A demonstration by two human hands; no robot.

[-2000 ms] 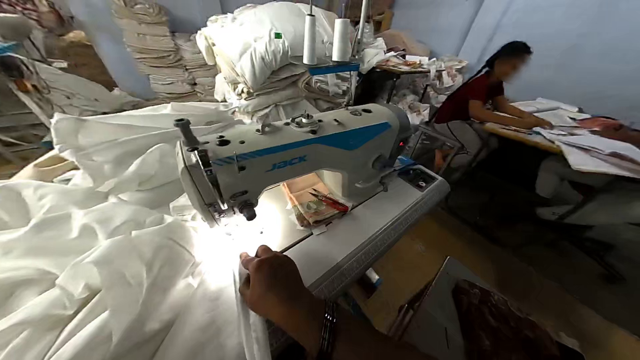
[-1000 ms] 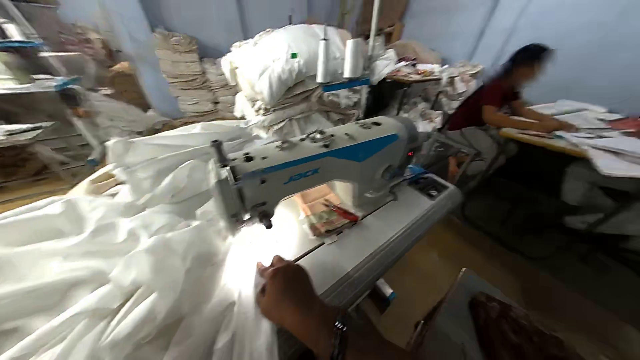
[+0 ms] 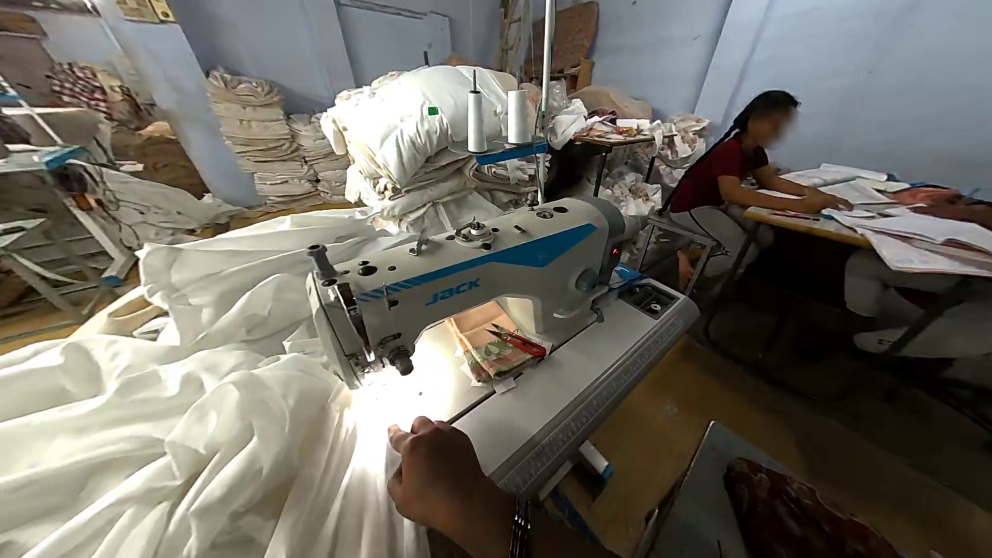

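Note:
My right hand [image 3: 434, 473] is at the right edge of a large white cloth [image 3: 225, 434], with its fingers curled on that edge beside the machine bed. Ahead of it stands a Jack sewing machine [image 3: 496, 271], its lamp lighting the needle area so brightly that needle and presser foot are hard to make out. The cloth spreads in loose folds to the left of the machine. Under the arm, red-handled thread snips [image 3: 523, 341] lie on folded patterned fabric [image 3: 484, 349]. My left hand is not in view.
Two white thread cones [image 3: 518, 116] stand behind the machine, before a tall cloth pile [image 3: 411, 132]. At right, a person [image 3: 721, 178] sits at a table [image 3: 814, 225] with papers or cloths. A grey surface [image 3: 697, 496] bearing a dark red patterned item [image 3: 798, 511] is at lower right.

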